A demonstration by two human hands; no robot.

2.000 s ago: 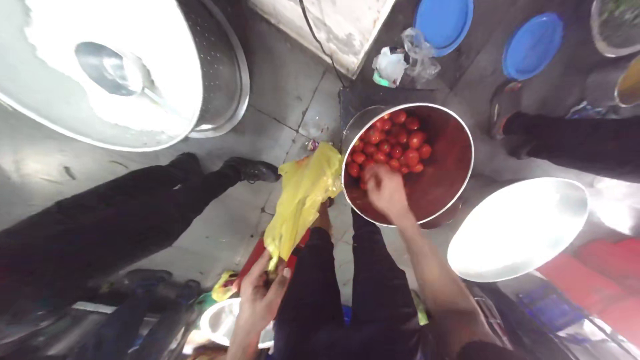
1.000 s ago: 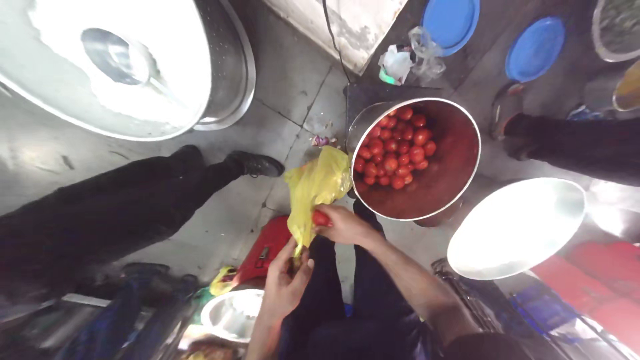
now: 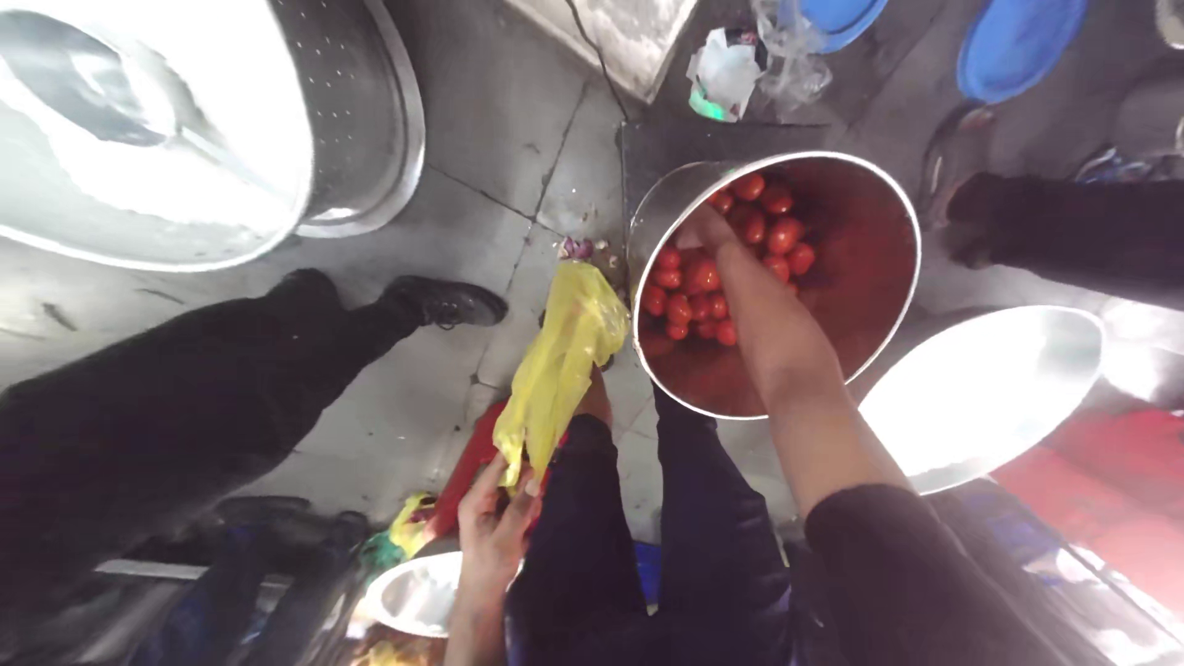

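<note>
My left hand [image 3: 499, 518] grips the lower end of a yellow plastic bag [image 3: 564, 351], which hangs in front of my leg and beside a deep metal pot. Inside the pot [image 3: 879, 268] lie many red tomatoes [image 3: 698, 277], gathered toward its left side. My right hand [image 3: 705, 227] reaches down among them at the pot's upper left; its fingers are hidden by the tomatoes and blur, so what it holds does not show.
A large perforated metal pot [image 3: 347, 111] stands at upper left, near another person's black shoe [image 3: 444, 301]. Right of the tomato pot is a shiny metal basin [image 3: 990, 398]. Blue lids [image 3: 1017, 46], a crumpled carton [image 3: 726, 74] and a metal bowl [image 3: 416, 597] lie around.
One second ago my right hand was at the yellow bag with a red tomato; now it is down inside the pot. My left hand has stayed on the bag.
</note>
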